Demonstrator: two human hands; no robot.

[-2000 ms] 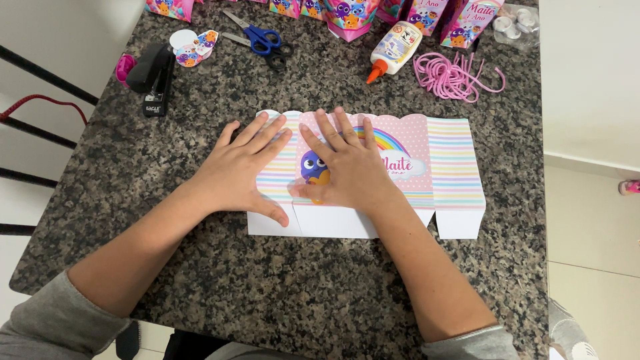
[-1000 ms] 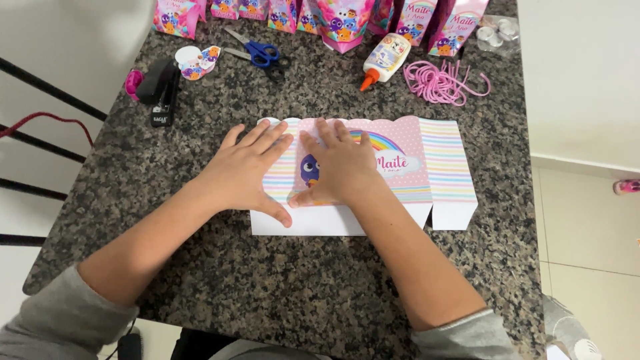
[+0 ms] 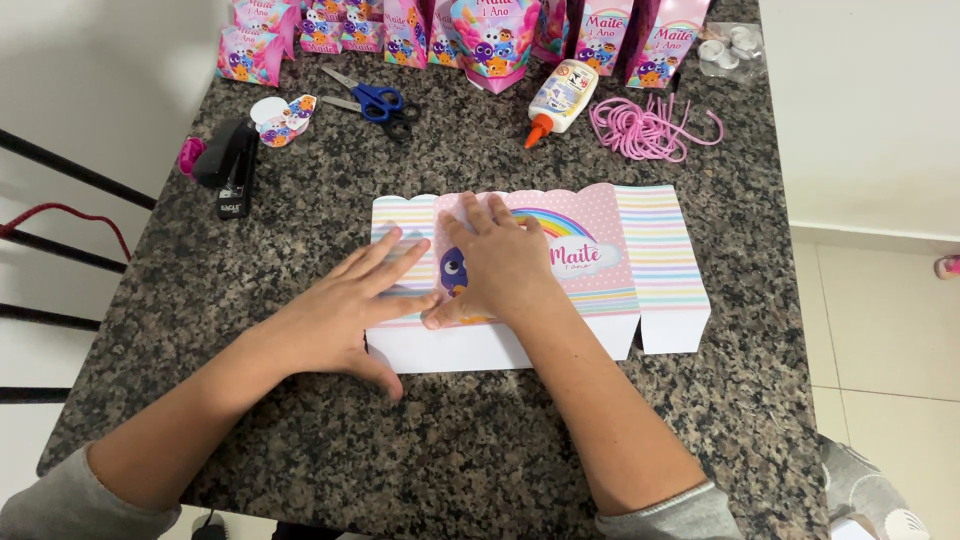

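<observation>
A printed paper box blank (image 3: 589, 289), folded flat, lies on the granite tabletop in front of me. It has a scalloped top edge, striped side panels, a pink dotted panel with a rainbow and a white flap along the bottom. My right hand (image 3: 499, 262) rests palm down on the pink panel, fingers spread, and covers part of the printed purple figure. Over the left striped panel lies my left hand (image 3: 360, 307), its fingers apart and its thumb past the lower left edge. Neither hand grips anything.
A black stapler (image 3: 231, 165), paper cutouts (image 3: 281, 120) and blue-handled scissors (image 3: 375, 101) lie at the back left. Behind the blank are a white glue bottle (image 3: 562, 97) and pink cord (image 3: 645, 129). Decorated paper boxes (image 3: 495, 45) line the far side, beside a plastic bag (image 3: 731, 51).
My left hand has shifted left and down on the blank, and its thumb now reaches past the lower left edge. My right hand stays on the pink panel.
</observation>
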